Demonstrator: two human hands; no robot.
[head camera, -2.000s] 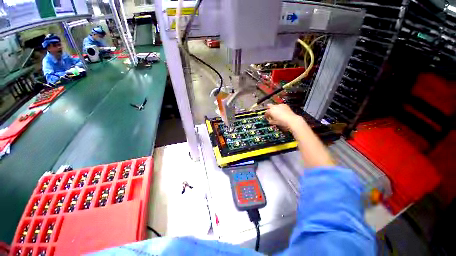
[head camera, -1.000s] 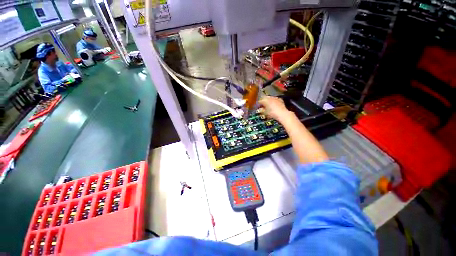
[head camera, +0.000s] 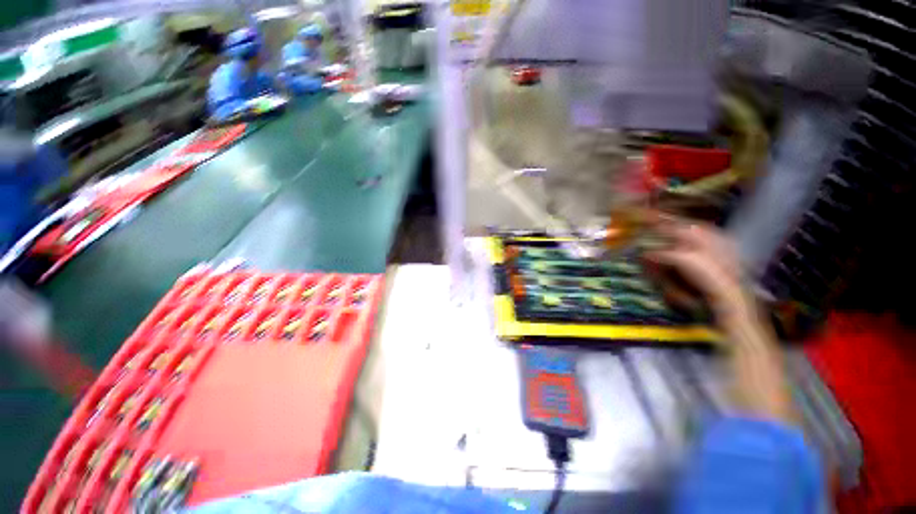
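The picture is blurred. My right hand is over the right part of the black work fixture with yellow edging. Its fingers are bent, and I cannot tell if they hold anything. Rows of green circuit boards lie in the fixture. The orange dispensing head is just left of my fingers, over the fixture's back. My left hand is out of the picture; only a blue sleeve shows at the bottom edge.
A red compartment tray with boards is at the lower left, a flat red sheet over its near part. A handset with a cable lies before the fixture. Gantry post at left. Two people in blue sit at the green bench.
The view has swung left, so everything sits farther right. My right hand has shifted rightward over the fixture, away from the dispensing head. Loose boards on the near tray have come into view.
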